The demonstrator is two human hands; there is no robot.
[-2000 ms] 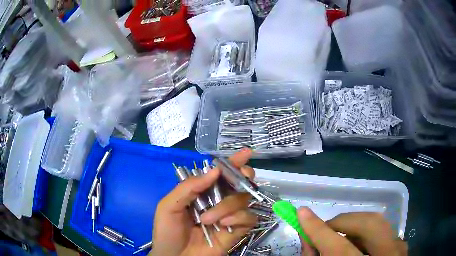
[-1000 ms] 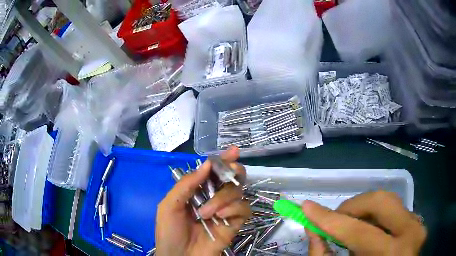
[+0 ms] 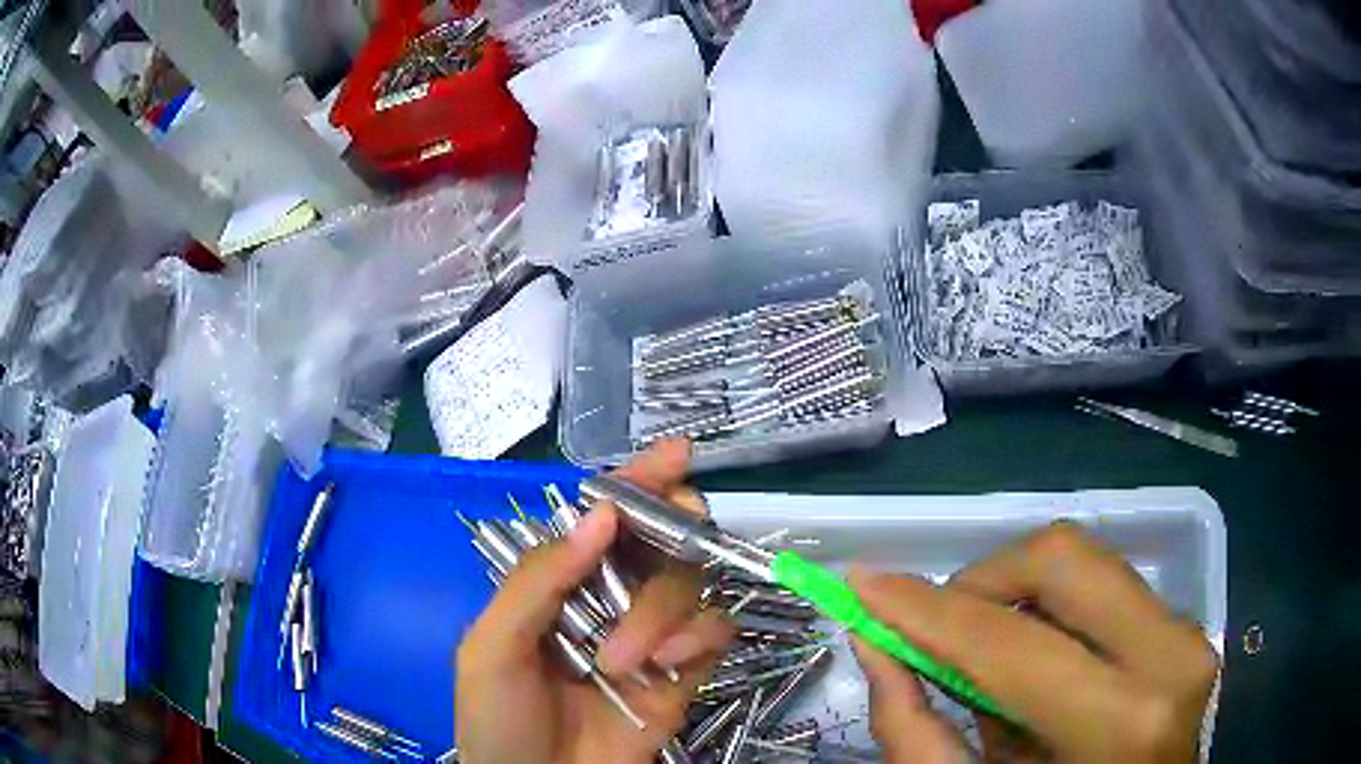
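My left hand (image 3: 597, 627) holds several metal cylinders (image 3: 575, 597) with thin rods in its palm. Its thumb and forefinger pinch one more cylinder (image 3: 642, 512), tilted down to the right. My right hand (image 3: 1045, 642) grips the green utility knife (image 3: 858, 612). The knife's blade end meets the lower right end of the pinched cylinder; the exact contact is too small to tell. More loose cylinders (image 3: 761, 694) lie in the white tray (image 3: 955, 520) below and between my hands.
A blue tray (image 3: 396, 597) with a few cylinders is at left. Behind stand a clear box (image 3: 590, 426) with rows of cylinders and a box of small white labels (image 3: 1045, 284). Tweezers (image 3: 1157, 426) lie at right. A paper sheet (image 3: 493, 381), plastic bags (image 3: 329, 321) and red bins (image 3: 448, 142) are farther back.
My right hand has moved the knife left and up, back to the pinched cylinder. That cylinder now points more to the right, after pointing more toward me a second ago. The view has shifted slightly.
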